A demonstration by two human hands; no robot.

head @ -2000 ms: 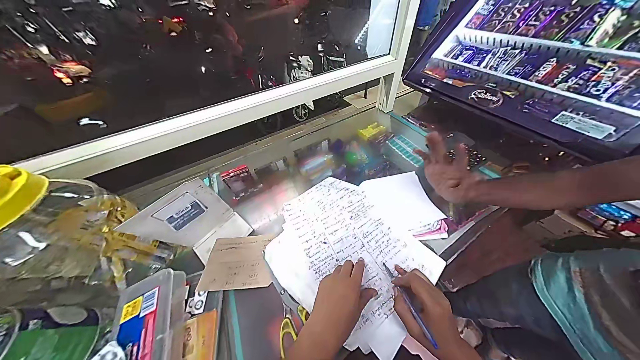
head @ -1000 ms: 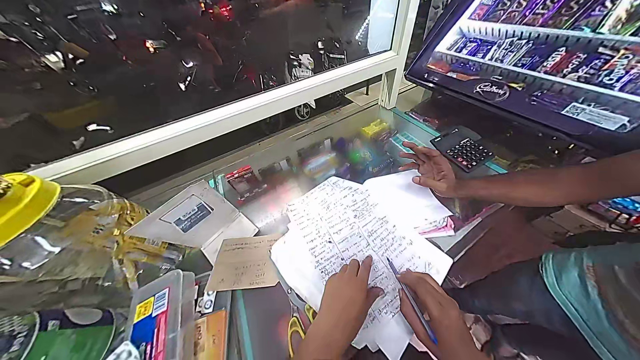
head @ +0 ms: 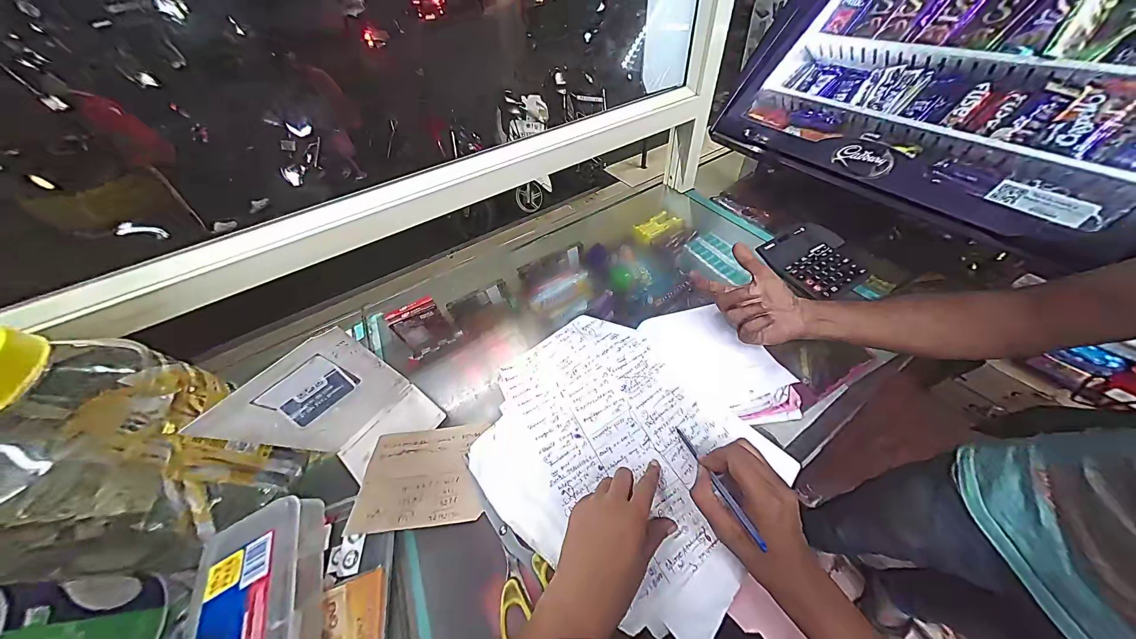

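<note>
My left hand [head: 612, 541] rests on handwritten paper sheets [head: 550, 426], fingertips pressed on the page and no object in it. My right hand [head: 754, 506] grips a blue pen [head: 735, 510] over the same sheets, its tip on or just above the writing. A further stack of white paper [head: 710, 355] with pink sheets under it lies to the upper right. Above that stack another person's hand [head: 763, 306] is held with fingers spread. Yellow-handled scissors [head: 516, 596] lie partly under the sheets, beside my left forearm.
A calculator [head: 812, 259] sits at the counter's back right, before a chocolate display case [head: 887, 177]. Left of the sheets are brown card [head: 422, 479], an opened grey-white folder [head: 302, 395], a clear plastic box [head: 257, 568] and a yellow-lidded jar [head: 106, 444]. A window frame [head: 373, 213] borders the counter.
The other person's hand has shifted off the calculator area, which it largely covered two seconds ago, and its fingers have changed pose. My two hands stay on the sheets, the pen still held.
</note>
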